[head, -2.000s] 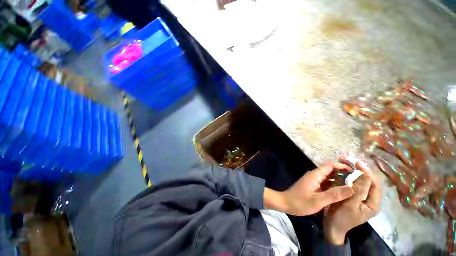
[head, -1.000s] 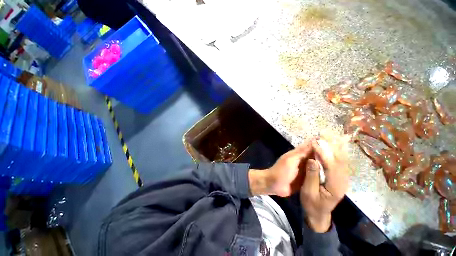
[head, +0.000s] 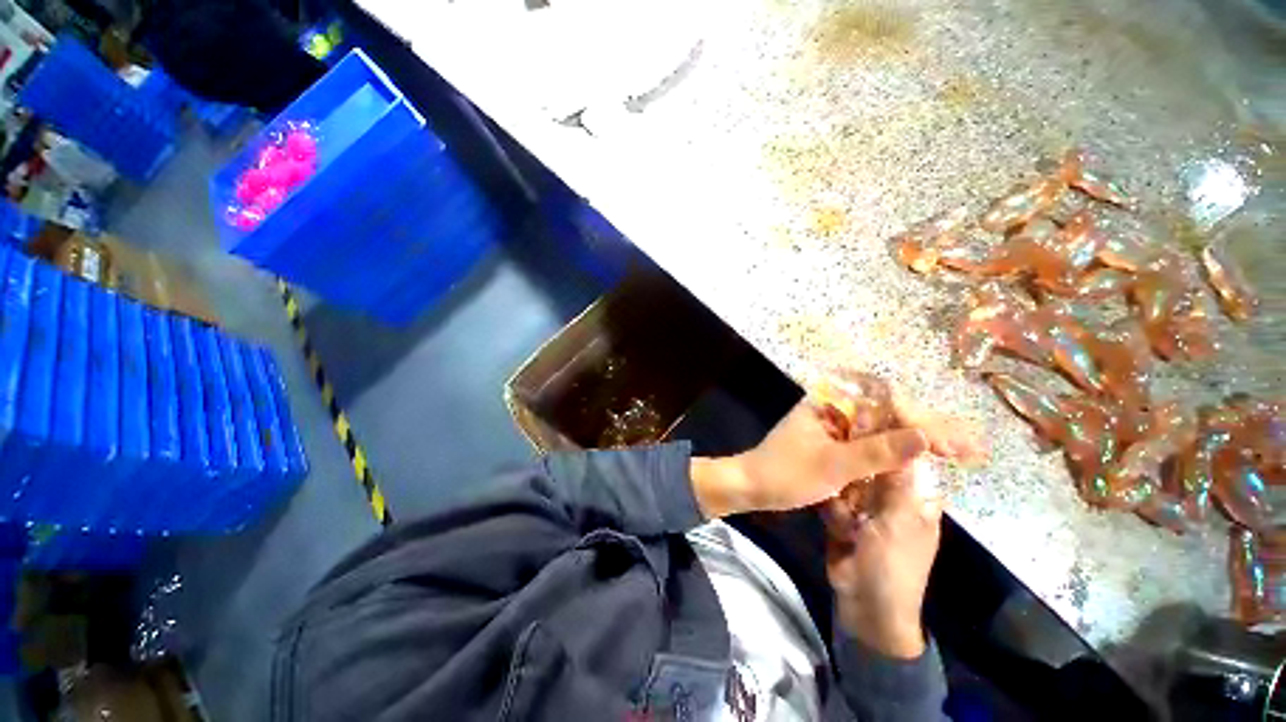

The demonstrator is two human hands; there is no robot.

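My left hand (head: 804, 459) and my right hand (head: 891, 543) meet over the table's near edge. Between their fingers is a glossy orange-brown moulded piece (head: 850, 409), partly hidden by the fingers. My left thumb lies across towards my right fingertips. A small white bit (head: 927, 480) shows at my right fingers; it is too blurred to tell whether it is cloth. A loose heap of similar shiny orange-brown pieces (head: 1086, 339) lies on the pale speckled table (head: 733, 169), to the right of my hands.
An open cardboard box (head: 557, 370) with shiny bits inside is below the table edge. A blue bin (head: 370, 233) with pink items (head: 275, 172) stands beyond it. Stacked blue crates (head: 141, 395) are at far left. A shiny metal object (head: 1230, 670) is cut off at bottom right.
The hands have moved from the heap side slightly left in view. An orange-brown piece now shows between the fingers, and less of the white wad is visible. The view has shifted a little.
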